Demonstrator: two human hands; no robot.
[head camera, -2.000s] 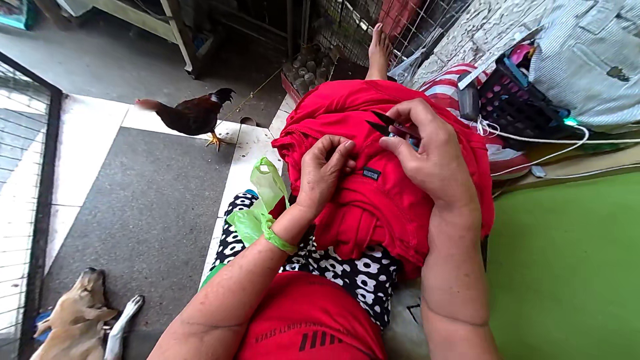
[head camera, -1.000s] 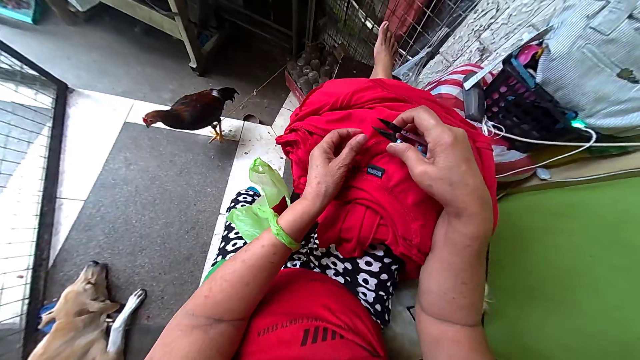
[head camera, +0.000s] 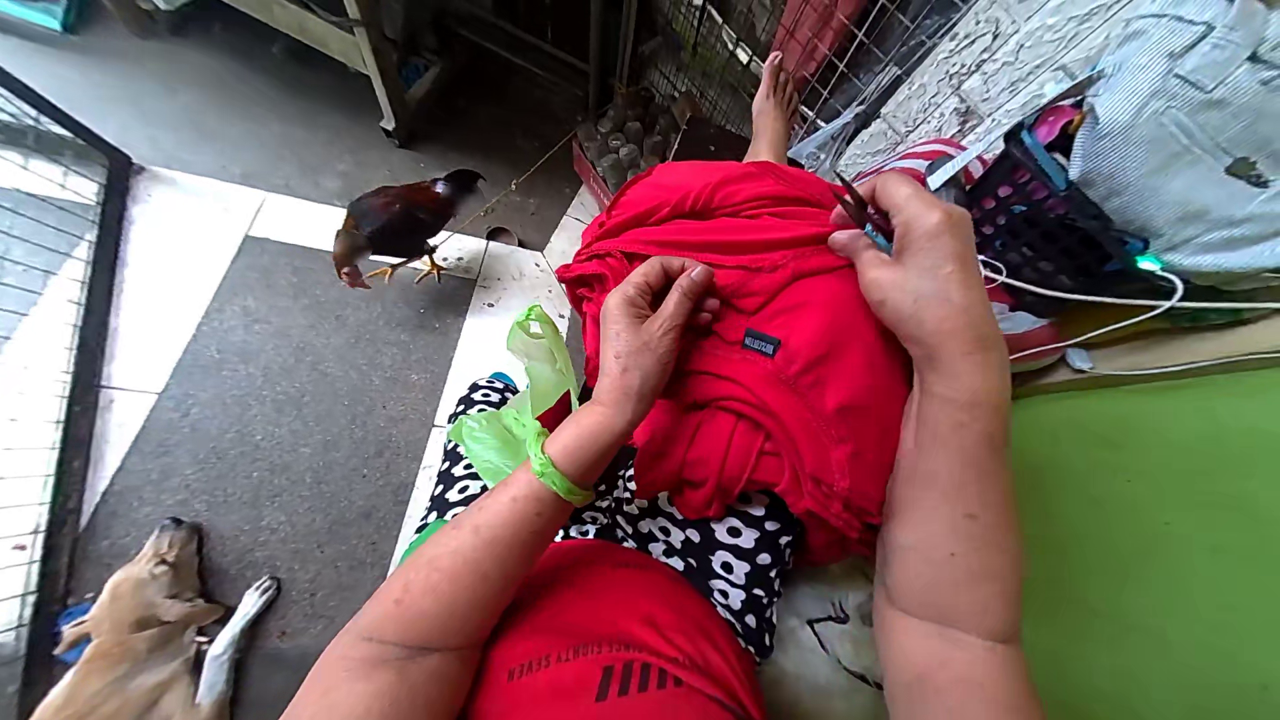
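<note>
A red cloth garment with a small dark label lies bunched over my lap. My left hand is over its left part, thumb and forefinger pinched together; whether cloth or thread is between them cannot be told. In my right hand are small dark-bladed snips, held above the garment's right side with their tips pointing up and left. A green plastic bag is tied round my left wrist and hangs beside my leg.
A tethered chicken stands on the floor at the left, and a dog lies at the lower left. Glass bottles stand beyond my lap. At the right are a black plastic basket, white cables and a green surface.
My right hand has moved up and away from my left hand with the snips. The chicken has lowered its head.
</note>
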